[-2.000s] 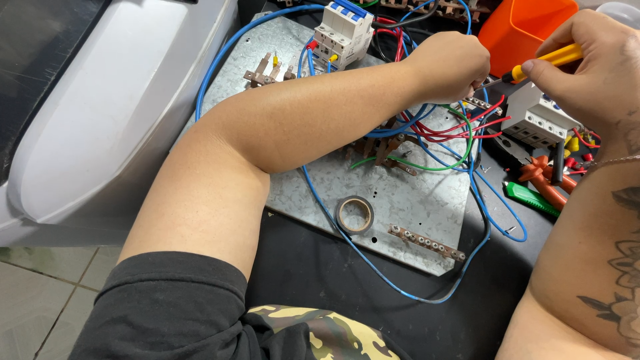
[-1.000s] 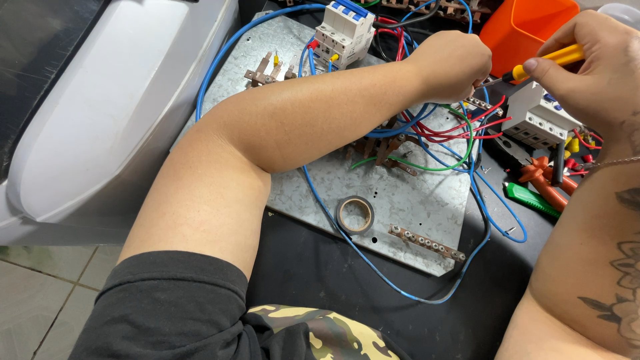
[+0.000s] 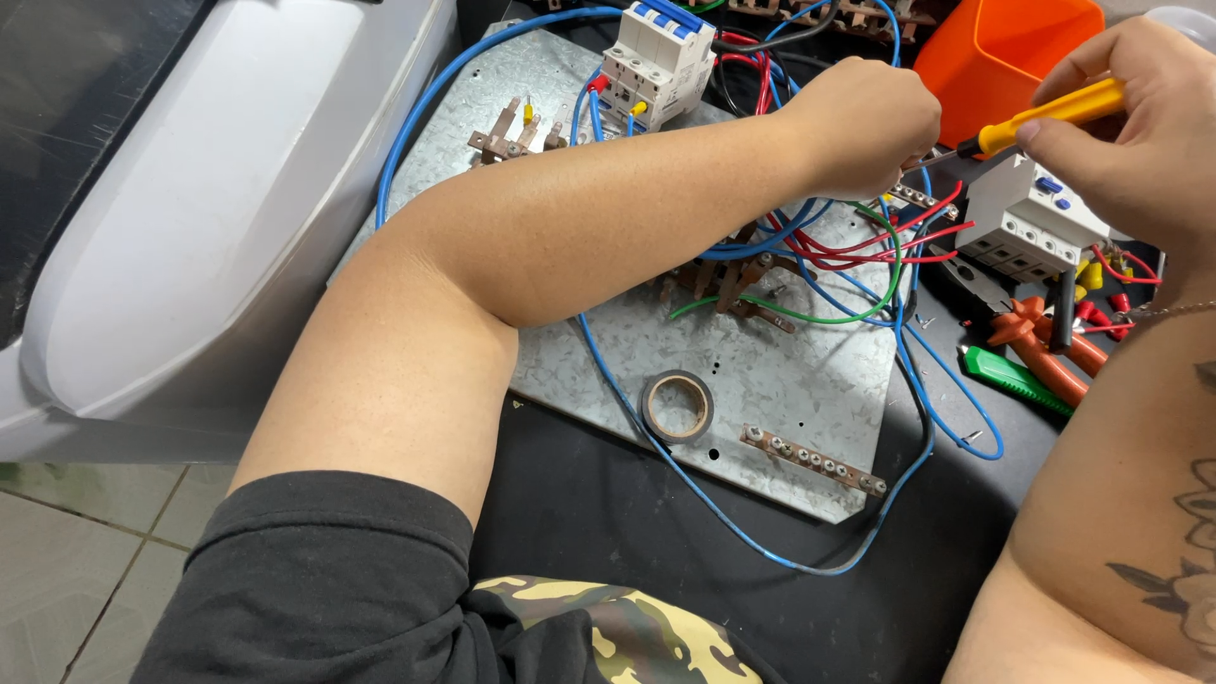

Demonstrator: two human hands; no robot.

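Observation:
My right hand [image 3: 1111, 123] grips a yellow-handled screwdriver [image 3: 1050, 116], its shaft pointing left to the fingers of my left hand [image 3: 869, 123]. That left hand is curled above a small terminal bar with screws [image 3: 917, 199]; its fingertips and whatever they pinch are hidden. Blue, red and green wires [image 3: 860, 255] run below it over a galvanized metal plate [image 3: 608, 361]. A white circuit breaker with blue levers [image 3: 658, 62] stands at the plate's top. Another white breaker [image 3: 1031, 218] lies below my right hand.
A roll of black tape [image 3: 677, 407] and a copper terminal bar [image 3: 812, 460] lie on the plate's near part. At right are orange-handled pliers [image 3: 1040, 351], a green utility knife [image 3: 1015, 378] and an orange container [image 3: 1007, 57]. A white appliance-like body [image 3: 190, 209] borders the left.

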